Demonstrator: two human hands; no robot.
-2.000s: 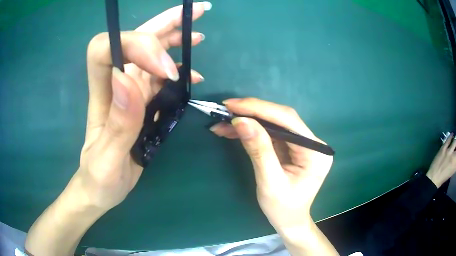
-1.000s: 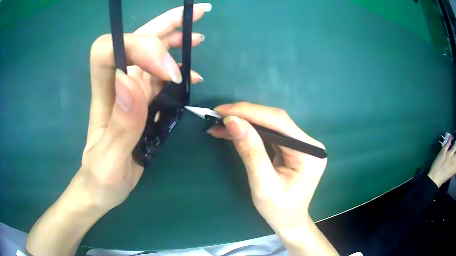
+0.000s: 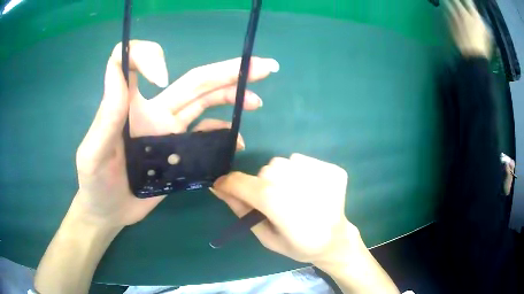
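Observation:
A black phone middle frame [image 3: 187, 155] lies across my left palm, its solid end with small round holes towards me and its two side rails running up out of the picture. My left hand [image 3: 109, 155] holds it by the left side, with the fingers spread behind the opening and the right rail. My right hand [image 3: 293, 207] touches the solid end's lower right corner with its fingertips. It also holds the dark tweezers [image 3: 232, 231], whose blunt end sticks out below the hand at the left. The tweezer tips are hidden.
A green mat [image 3: 356, 103] lies under my hands, with a brighter green strip [image 3: 322, 8] beyond it. At the right, another person's dark sleeve [image 3: 471, 126] reaches forward, with a blurred hand [image 3: 471, 28] at the top. Part of another hand [image 3: 508, 172] shows at the right edge.
The frame has turned so its solid end faces me flat. My right hand has turned over; its fingertips replace the silver tweezer tips at the corner. The neighbour's arm has reached forward.

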